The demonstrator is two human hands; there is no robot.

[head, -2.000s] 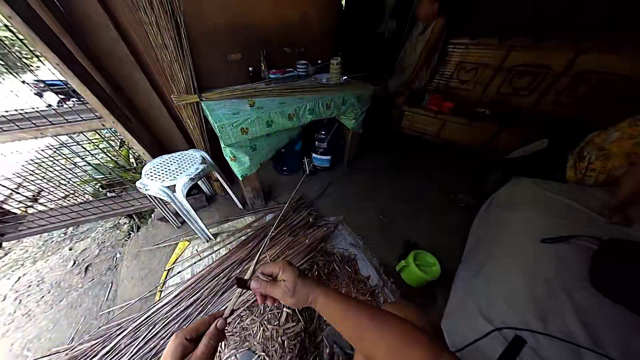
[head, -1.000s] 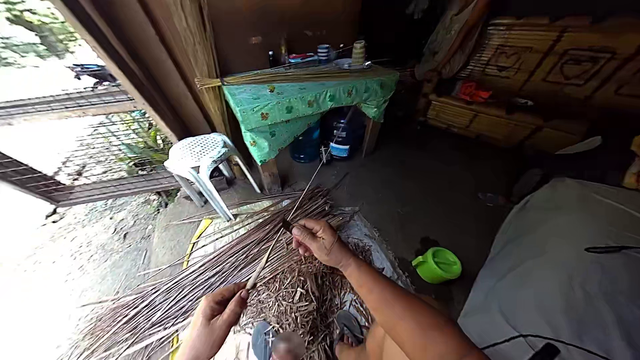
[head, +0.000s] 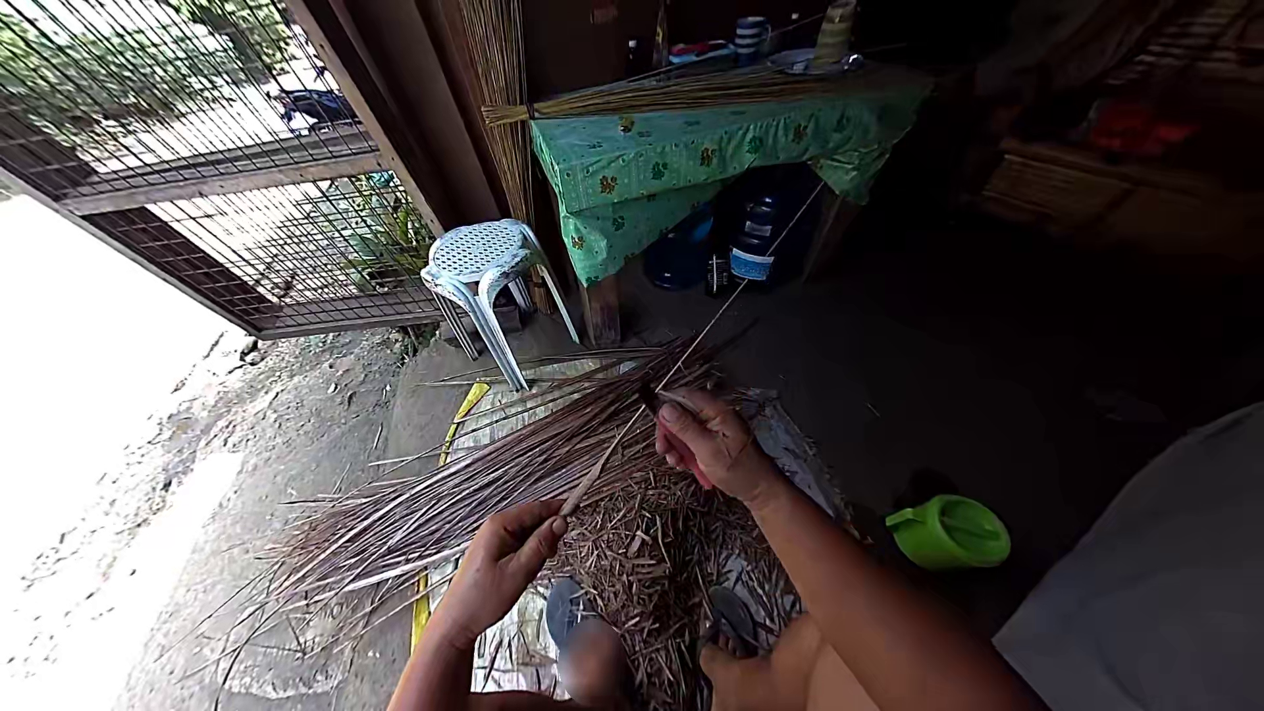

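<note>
My left hand (head: 513, 563) pinches the lower end of a long thin dried leaf strip (head: 614, 444), which runs up and away to the right. Farther along it, my right hand (head: 713, 442) holds a small knife (head: 650, 398) with a dark blade and a reddish handle, the blade against the strip. Under and beyond my hands lies a spread pile of long dried strips (head: 464, 513). Short brown shavings (head: 642, 573) are heaped between my feet, on a pale sheet (head: 494, 647).
A white plastic stool (head: 479, 252) stands at the left, by the mesh gate (head: 247, 188). Behind is a table with a green patterned cloth (head: 681, 158), a bundle of thin sticks (head: 671, 94) on it and blue water jugs (head: 755, 232) below. A green plastic pitcher (head: 950, 533) sits at the right.
My hands were close together two seconds ago and are now farther apart along the strip, with the knife hand higher up it. The view has also shifted.
</note>
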